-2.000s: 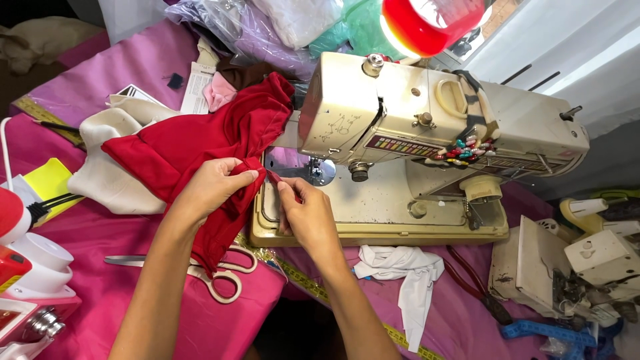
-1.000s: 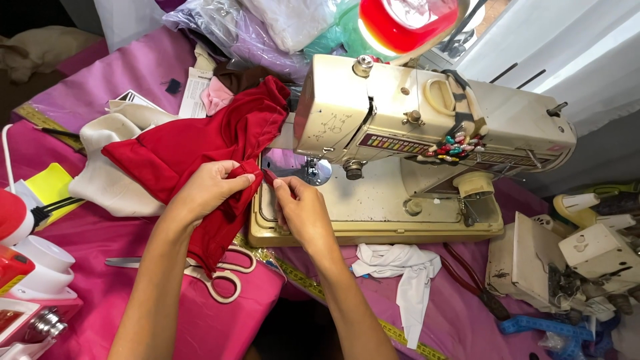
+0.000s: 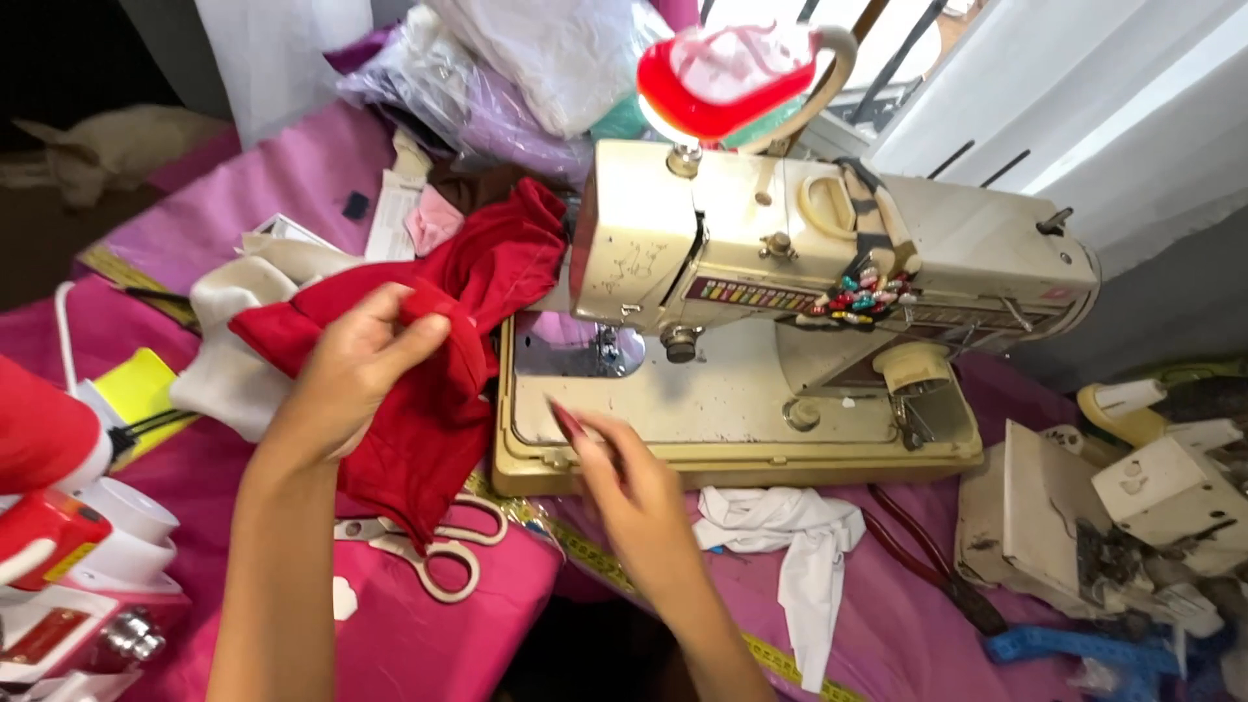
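Note:
Red fabric (image 3: 419,439) hangs from my left hand (image 3: 356,375), its edge pinched between thumb and fingers. My right hand (image 3: 624,487) is apart from the cloth, over the front edge of the sewing machine bed, and holds a small pointed dark red tool (image 3: 565,423), blurred, whose kind I cannot tell. The cream sewing machine (image 3: 741,263) stands right of the cloth, with the needle area (image 3: 612,349) uncovered. Scissors with pale handles (image 3: 453,570) lie partly under the red fabric's lower tip.
White cloth (image 3: 824,536), red-handled pliers (image 3: 916,546) and a yellow tape measure (image 3: 595,561) lie in front of the machine. Machine parts (image 3: 1033,526) are at the right. Plastic-wrapped items (image 3: 526,78) and a red lamp (image 3: 726,83) are behind. Beige fabric (image 3: 239,361) lies at the left.
My right hand has come away from the red fabric, toward the lower right, with the small tool. My left hand still pinches the cloth and has risen a little.

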